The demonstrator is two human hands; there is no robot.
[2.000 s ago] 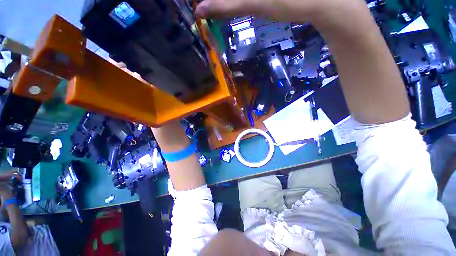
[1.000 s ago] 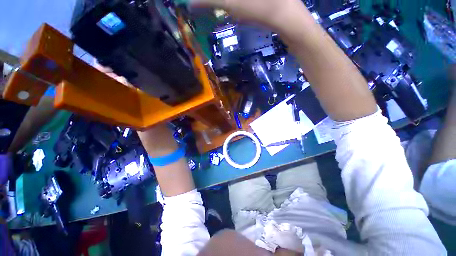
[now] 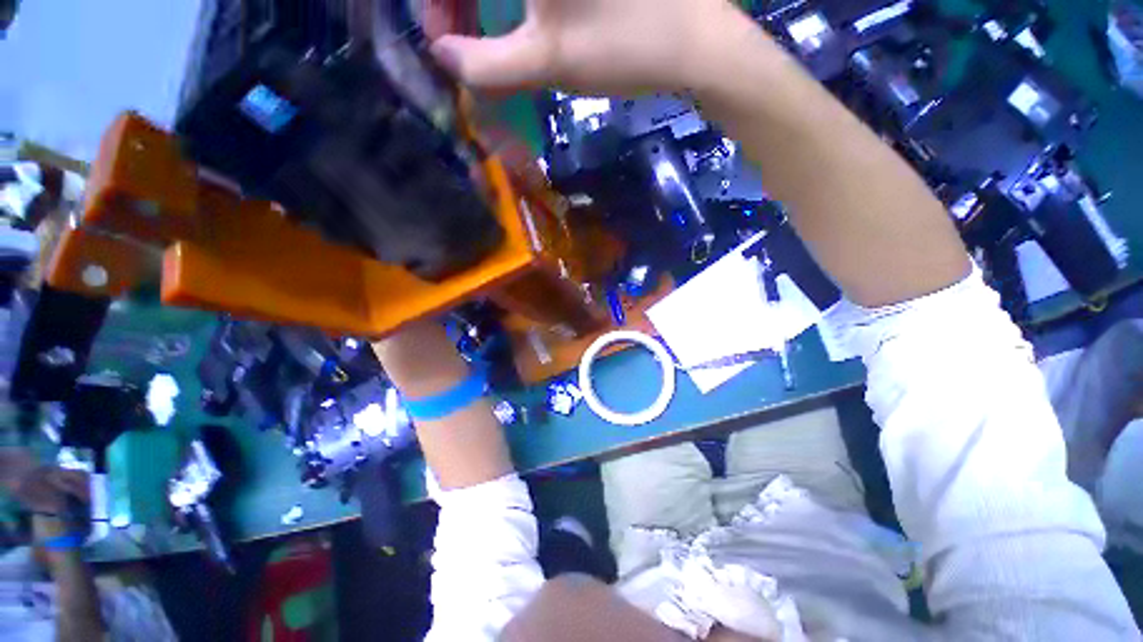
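Observation:
A large black device (image 3: 332, 151) with a small blue-white label sits tilted in the orange fixture (image 3: 270, 276), close to the lens and cut off by the top edge. My right hand (image 3: 552, 50) is at the device's upper right side, thumb bent against it; its other fingers are partly hidden or cut off. My left forearm, with a blue wristband, goes up behind the fixture, and the fixture hides my left hand. A white tape ring (image 3: 627, 378) lies at the bench edge by the fixture's base.
Black units (image 3: 652, 169) lie behind and right of the fixture, with white paper (image 3: 721, 314) in front. More black units (image 3: 357, 433) and a white scrap (image 3: 162, 398) lie at left. Another person's arm (image 3: 69, 564) shows at lower left, and part of a person at right.
The device has shifted and tilted relative to the fixture; its label sits lower. My right hand has come further into view, its thumb against the device. The camera view has also shifted.

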